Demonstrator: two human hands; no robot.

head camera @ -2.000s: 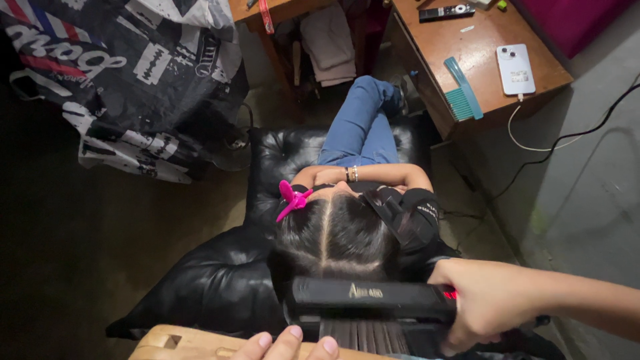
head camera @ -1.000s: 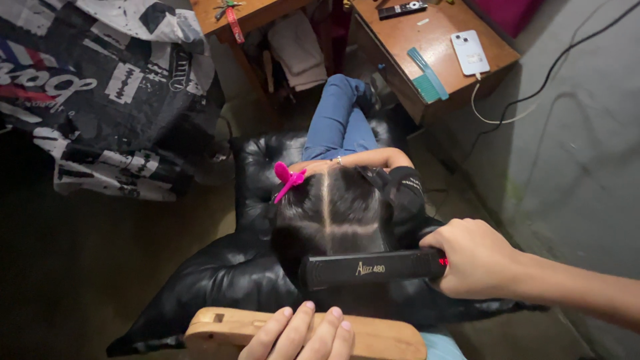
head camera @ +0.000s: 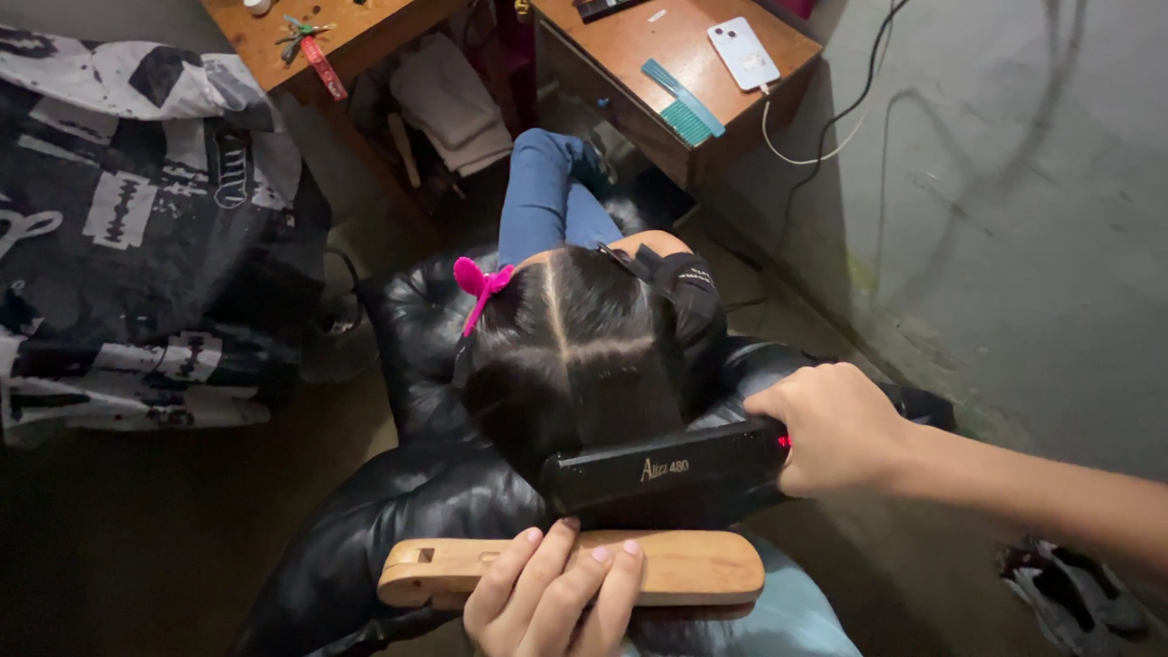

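Note:
My right hand [head camera: 835,429] grips the handle end of a black hair straightener [head camera: 671,465], whose plates lie across dark hair at the back of a seated person's head [head camera: 566,347]. Below it, my left hand [head camera: 557,593] is wrapped around a light wooden hinged tool [head camera: 684,566], possibly a folding comb; its underside is hidden. The hair is parted down the middle and crosswise. A pink hair clip [head camera: 479,287] sits on the left side of the head and a black clip [head camera: 630,265] on the right.
The person sits on a black tufted cushioned chair [head camera: 411,484]. A teal comb [head camera: 684,105] and a white phone [head camera: 744,55] with a cable lie on a wooden table [head camera: 593,55]. A printed cape [head camera: 155,237] hangs at left; shoes [head camera: 1077,593] rest on the floor at lower right.
The wooden tool, partly out of frame two seconds ago, now shows whole in my left hand. Hair visible below the straightener two seconds ago is now mostly hidden there. The view has shifted.

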